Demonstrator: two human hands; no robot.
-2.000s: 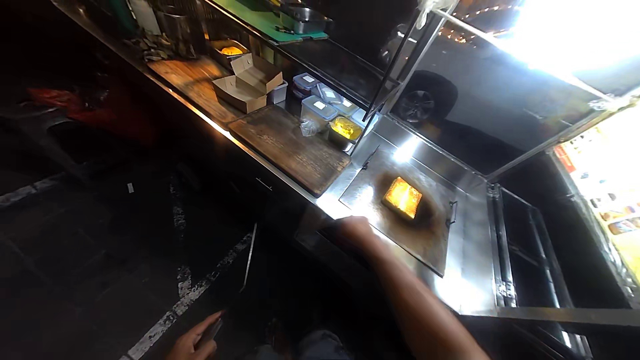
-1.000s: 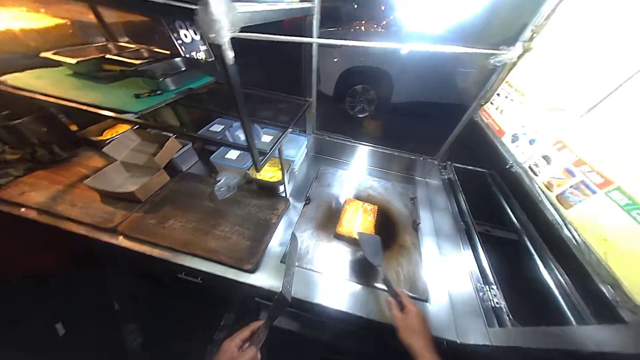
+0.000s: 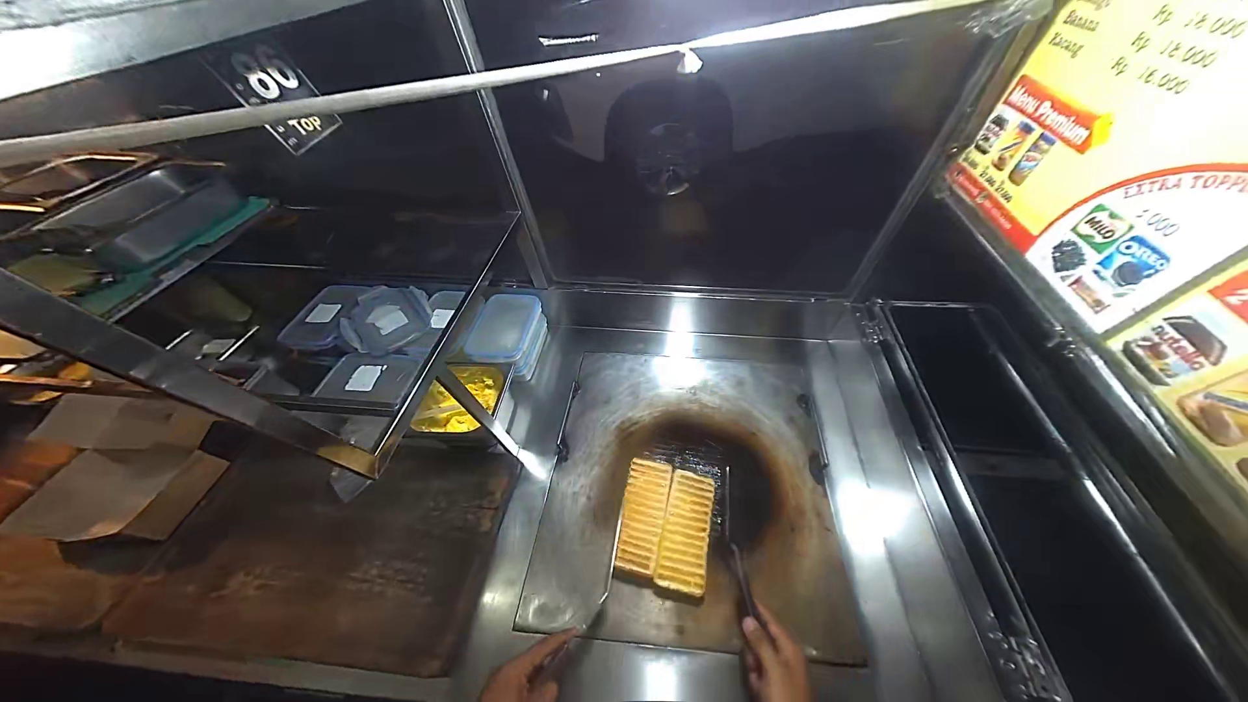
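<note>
Two toasted slabs of bread [image 3: 665,531] lie side by side on a steel griddle plate [image 3: 780,604] with a dark scorched ring. My right hand [image 3: 777,653] grips the handle of a metal spatula [image 3: 739,565], whose blade, seen nearly edge-on, stands close along the right side of the bread. My left hand [image 3: 531,671], at the griddle's front edge, is closed on the handle of a long thin metal blade [image 3: 606,583], which runs up along the bread's left side.
A dark wooden board [image 3: 322,565] lies left of the griddle, with an open cardboard box [image 3: 107,478] beyond. A metal tin of yellow spread [image 3: 458,400] and lidded plastic containers [image 3: 507,327] stand behind. A metal shelf frame [image 3: 375,458] juts over the board. A menu panel [image 3: 1082,175] hangs right.
The bread, one square block earlier, now shows as two slabs. Both tools have come to its sides; the left blade was off the griddle before. The view has moved closer.
</note>
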